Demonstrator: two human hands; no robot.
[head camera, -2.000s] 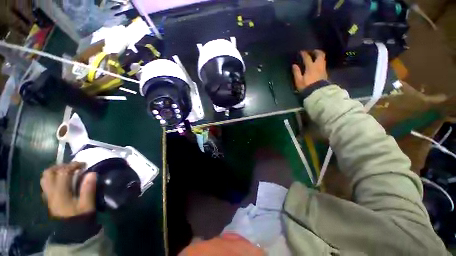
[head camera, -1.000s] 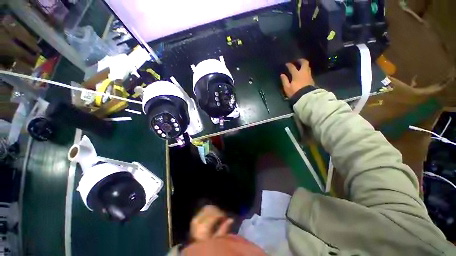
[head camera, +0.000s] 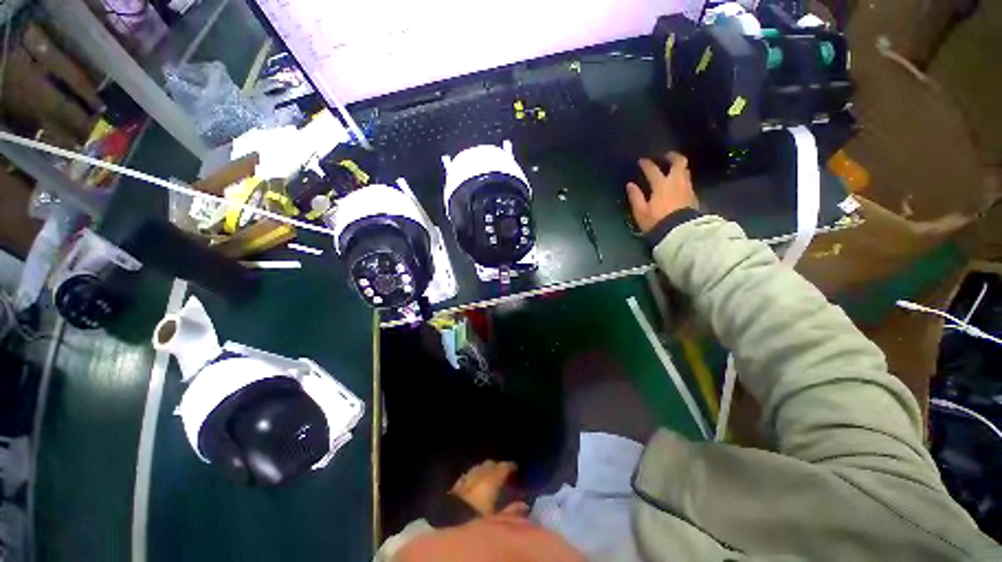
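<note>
My right hand (head camera: 661, 192) rests palm down on the bench, its fingers curved over a small dark thing that looks like the computer mouse, mostly hidden. My left hand (head camera: 483, 483) is low over my lap, small and blurred; I see nothing in it. Two white-and-black dome cameras stand near the bench's front edge, one at left (head camera: 385, 244) and one at right (head camera: 490, 206), LED lens faces towards me. A third dome camera (head camera: 258, 423) lies on the left bench with its glossy black ball showing and its white bracket behind.
A lit monitor (head camera: 472, 44) stands behind a black keyboard (head camera: 440, 126). A black machine with teal parts (head camera: 797, 66) feeds a white strip (head camera: 805, 181) over the edge. A thin dark tool (head camera: 591, 233) lies near my right hand. Another camera (head camera: 88, 294) is at far left; cartons stand right.
My left hand has let go of the camera on the left bench and moved to my lap. My right hand stays at the mouse spot. The view has shifted, showing more of the monitor.
</note>
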